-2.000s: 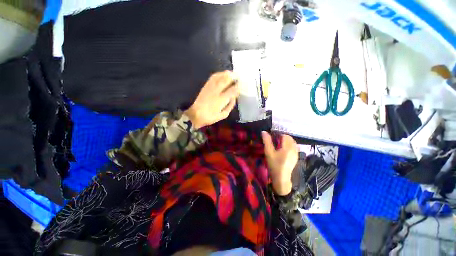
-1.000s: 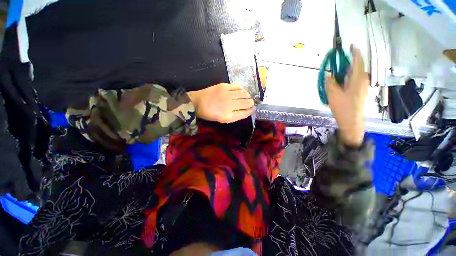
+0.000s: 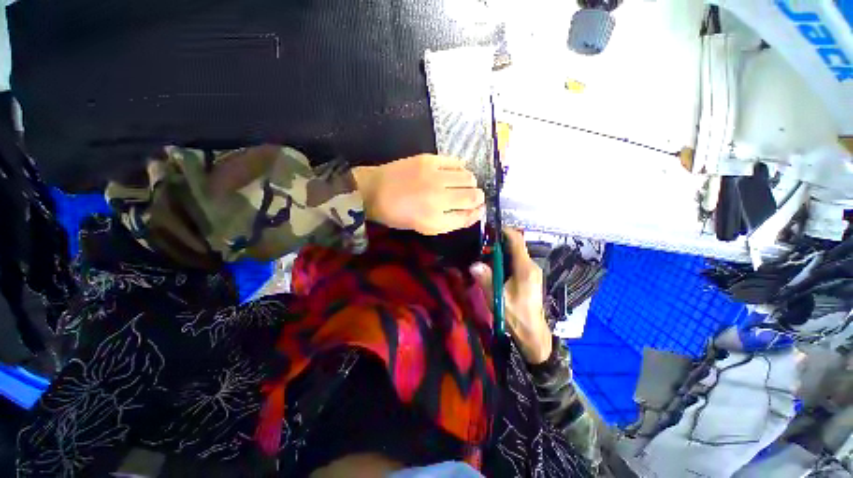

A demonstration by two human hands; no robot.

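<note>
A large black garment panel [image 3: 224, 84] lies on the table at the left and centre. A pale grey strip [image 3: 460, 103] lies along its right edge. My left hand [image 3: 426, 194] lies flat over the strip's lower end, fingers pointing right. My right hand [image 3: 524, 294] is at the table's front edge, closed around the teal handles of the scissors [image 3: 498, 280]. The scissors are seen edge-on, with the dark blades pointing up along the strip's right edge. Whether the blades are apart cannot be told.
The white machine table [image 3: 599, 187] has a marked front edge. A grey knob [image 3: 591, 30] shows at the top, with the machine head [image 3: 795, 56] at upper right. A black piece [image 3: 744, 201] lies at right. Blue crates [image 3: 645, 308] and a heap of grey pieces [image 3: 739, 411] are below.
My right hand has taken the scissors from the right of the table and brought them left to the strip's edge. My left hand has moved onto the strip's lower end.
</note>
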